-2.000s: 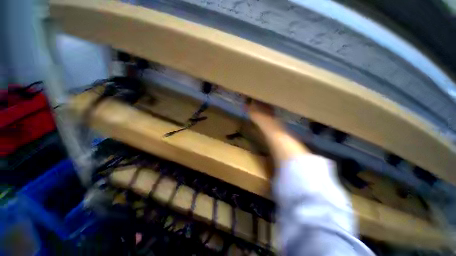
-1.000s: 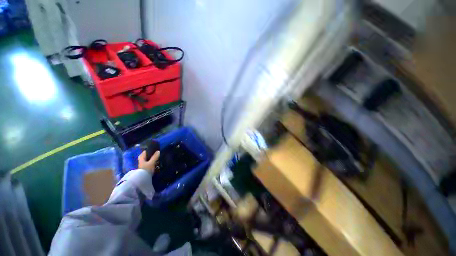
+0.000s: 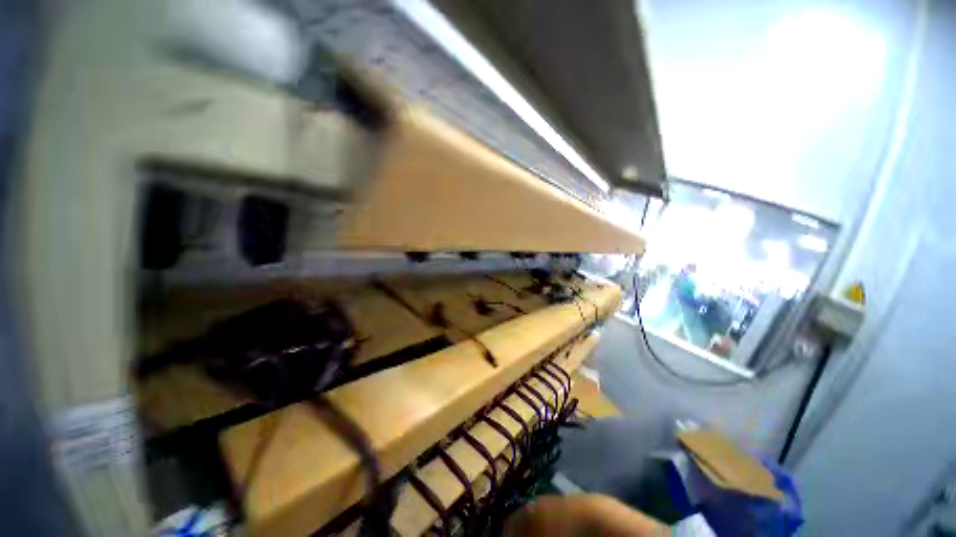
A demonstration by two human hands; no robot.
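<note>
Black adapters (image 3: 262, 229) hang in a row under the upper tan padded edge (image 3: 493, 194), large at the near left and small further along. A tangle of black cords (image 3: 278, 346) lies on the tan shelf, with thin leads (image 3: 438, 317) further along. Thick black cables (image 3: 503, 425) drape in parallel over the lower padded edge. My right hand (image 3: 587, 516) is at the bottom, blurred and cut off by the frame edge, below the cables. Its fingers and anything in them cannot be made out. My left hand is out of the picture.
A pale rack post (image 3: 89, 315) stands close at the left. Beyond the rack's far end are a blue crate (image 3: 781, 514) with cardboard (image 3: 729, 462), a window (image 3: 723, 278) in the wall and a wall box (image 3: 839, 315) with a hanging cable.
The view has swung from the red and blue crates back along the rack. My left hand, earlier over a blue crate with a black unit, has left the picture. My right hand shows at the bottom.
</note>
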